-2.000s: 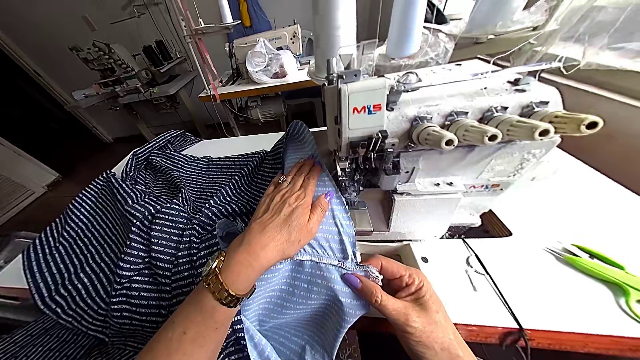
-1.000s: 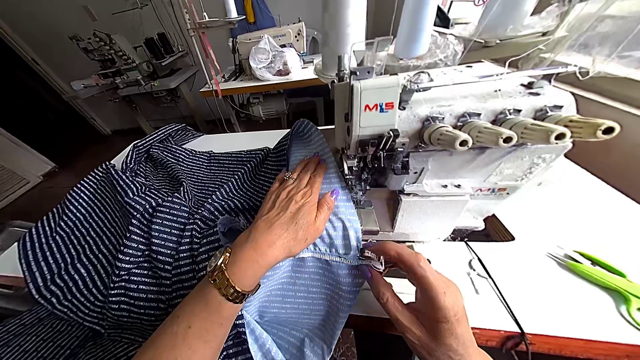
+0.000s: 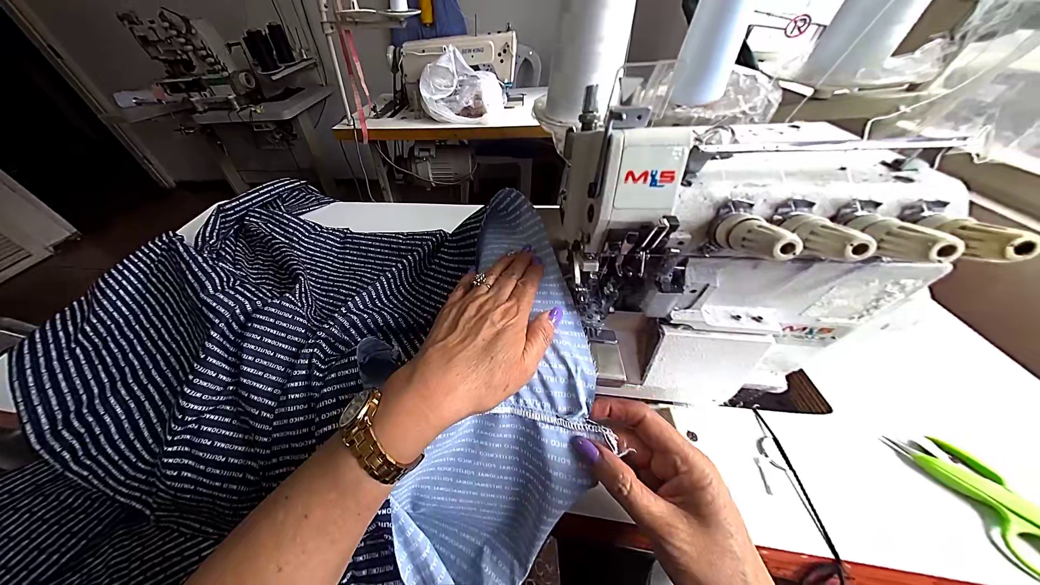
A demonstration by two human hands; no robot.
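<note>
A dark blue garment with white printed stripes spreads over the left of the table, its paler reverse side turned up near the machine. On that pale cloth my left hand lies flat, fingers pointing toward the overlock sewing machine. Between thumb and fingers, my right hand pinches the end of an overlocked seam, where loose threads stick out. The cloth's right edge runs beside the presser foot; whether it is under the foot cannot be told.
Green-handled scissors lie on the white table at right, with a black cord to their left. Large thread cones stand behind the machine. Farther back are another sewing machine and a plastic bag on a table.
The right hand's fingers have shifted slightly at the seam end. My left hand stays flat on the cloth.
</note>
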